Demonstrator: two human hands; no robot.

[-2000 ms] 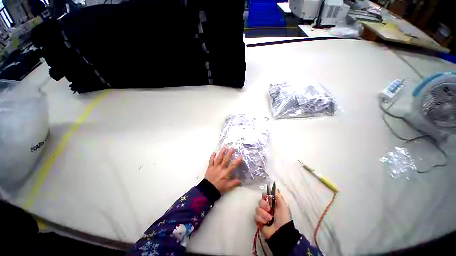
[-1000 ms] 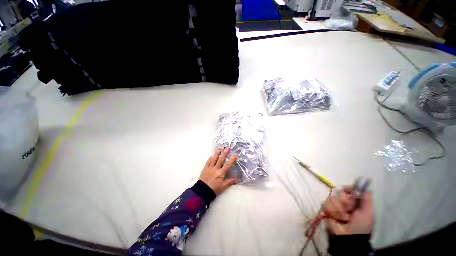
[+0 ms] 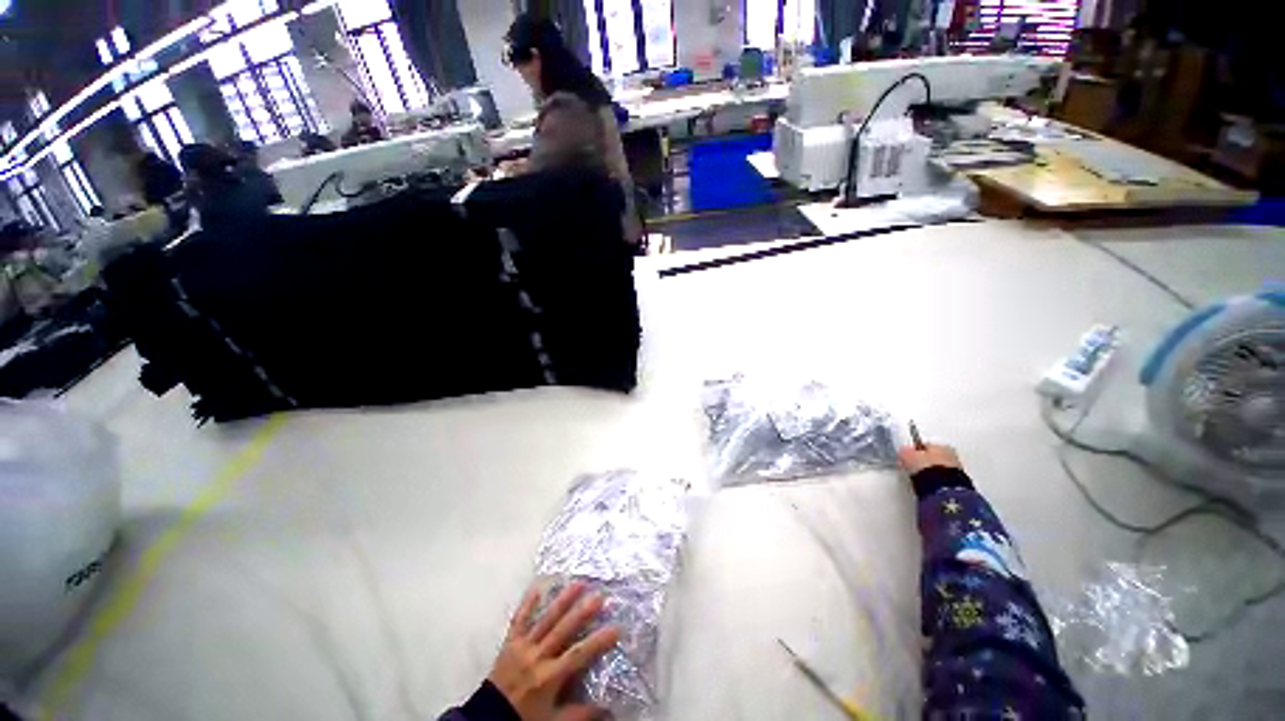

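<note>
A clear bag packed with grey-silver hardware (image 3: 627, 542) lies in front of me. My left hand (image 3: 557, 655) rests on its near part, fingers spread. A second packed bag (image 3: 796, 434) lies farther off to the right. My right hand (image 3: 930, 458) is stretched out at that bag's right end, and the snips' dark metal tip (image 3: 915, 431) sticks up from it. The rest of the snips is hidden, and I cannot tell whether this hand touches the bag. A thin tool with a yellow handle (image 3: 851, 709) lies at the bottom edge, partly cut off.
A large black stack (image 3: 395, 303) stands behind the bags. A bulging white sack (image 3: 54, 521) is at the left. A fan (image 3: 1226, 395), a power strip (image 3: 1082, 364) with grey cord, and clear plastic scraps (image 3: 1132, 620) are at the right. A person (image 3: 571, 120) is beyond the stack.
My right hand has moved from near the first bag out to the right, then forward to the far bag's right end. My left hand stays on the near bag. The view has tilted up.
</note>
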